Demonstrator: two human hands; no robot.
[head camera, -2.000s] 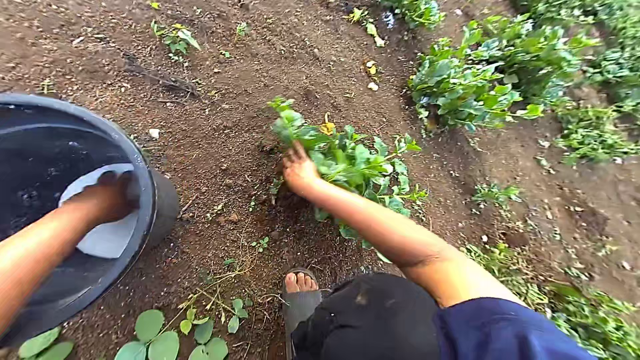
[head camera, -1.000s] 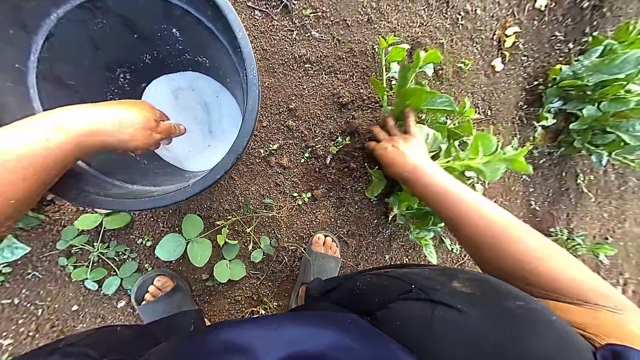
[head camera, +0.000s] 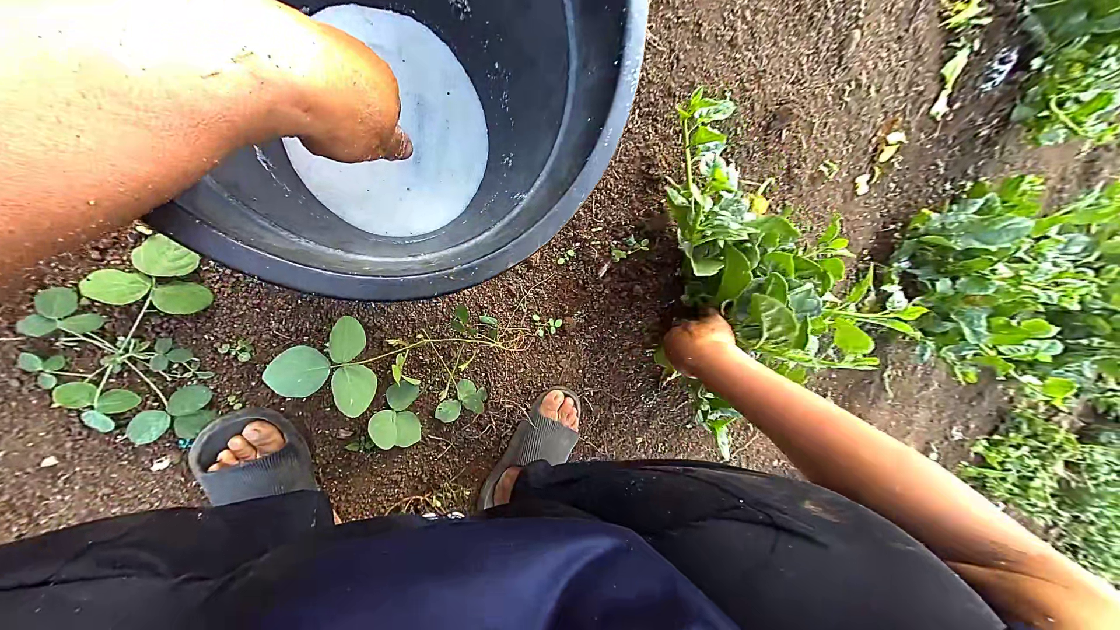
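My left hand (head camera: 354, 109) is over a large black plastic tub (head camera: 560, 166), its fingertips above the white material (head camera: 429, 149) at the bottom; whether it pinches anything is hidden. At the right, my right hand (head camera: 700, 341) reaches low into a leafy green plant (head camera: 770, 280) growing from the brown soil. Its fingers are hidden under the leaves, so its grip does not show.
Low round-leaved plants (head camera: 302, 372) trail over the soil near my sandalled feet (head camera: 542, 437). More leafy green plants (head camera: 989, 271) grow in a row at the right. Yellowed leaves (head camera: 884, 157) lie on the ground.
My right hand has gone from the top of the leaves down to the plant's base. My left hand remains over the tub. The view has shifted.
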